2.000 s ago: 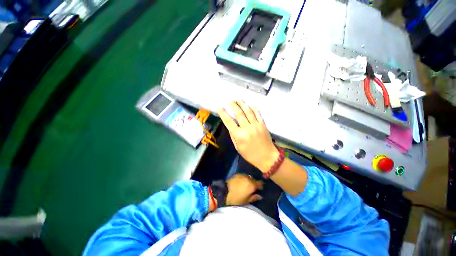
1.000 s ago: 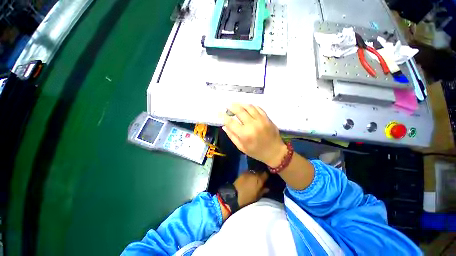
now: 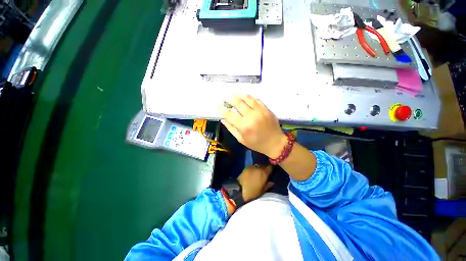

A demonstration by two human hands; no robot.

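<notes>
My right hand [image 3: 250, 125], with a dark red bead bracelet, rests palm down at the front edge of the white-grey machine [image 3: 296, 97]. A small dark spot shows by its fingertips; I cannot tell whether it is held. My left hand [image 3: 255, 182], with a black wristband, is low near my lap below the machine edge, its fingers curled and partly hidden. The teal-green fixture nest [image 3: 228, 14] with a black insert is cut off by the top edge of the picture, behind a bare light plate [image 3: 231, 53].
A grey handheld tester [image 3: 171, 136] with orange connectors lies left of my hands on the green mat [image 3: 92, 168]. Red-handled pliers [image 3: 372, 41] and crumpled white wipes [image 3: 332, 24] lie on a perforated metal plate. A red stop knob [image 3: 402, 112] is at the machine's right front.
The fixture nest has moved back, away from me, showing more of the light plate. The view has turned and shifted. My right hand stays by the front edge, my left hand low.
</notes>
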